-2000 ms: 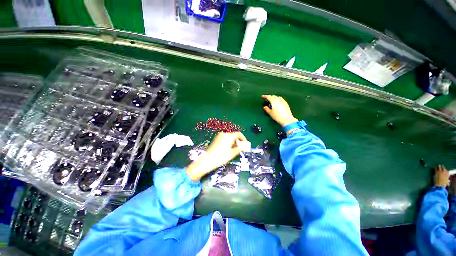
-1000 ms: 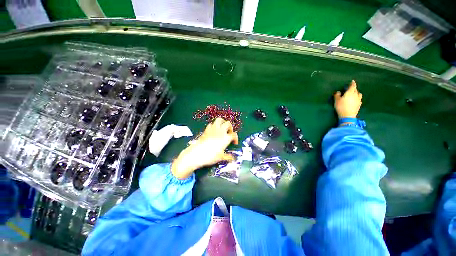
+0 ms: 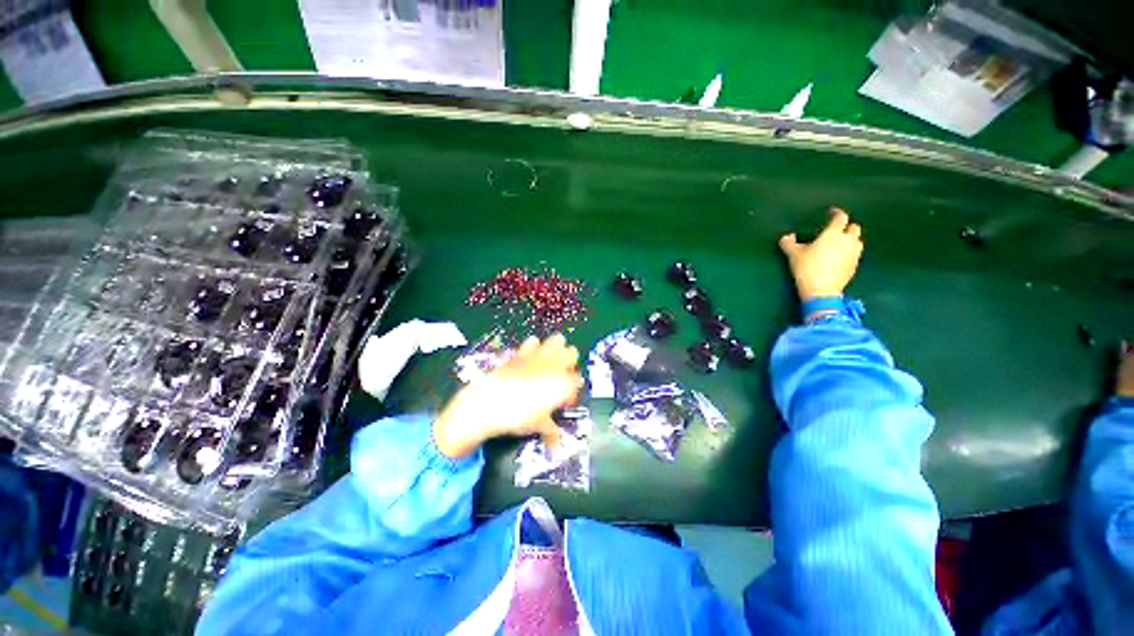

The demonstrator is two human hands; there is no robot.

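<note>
A loose heap of tiny red-brown parts [image 3: 535, 296] lies on the dark-green bench. My left hand [image 3: 516, 395] is just below the heap, over small crumpled plastic bags [image 3: 653, 420], fingers spread; whether it touches one is unclear. Several black round parts [image 3: 696, 302] lie in a cluster right of the heap. My right hand [image 3: 826, 255] is farther right near the back of the bench, thumb and fingers apart, with nothing clearly seen in it. A blue strap is at its wrist.
Clear blister trays [image 3: 212, 323] holding dark discs are stacked askew at left. A white sheet [image 3: 404, 350] lies between them and the heap. A metal rail [image 3: 522, 109] runs behind. Two black parts [image 3: 970, 235] lie far right, near another person's blue sleeve [image 3: 1110, 497].
My right hand moved from above the black parts out to the right, then slightly back left. More black parts lie in the cluster. My left hand drew back from the heap, which is more spread.
</note>
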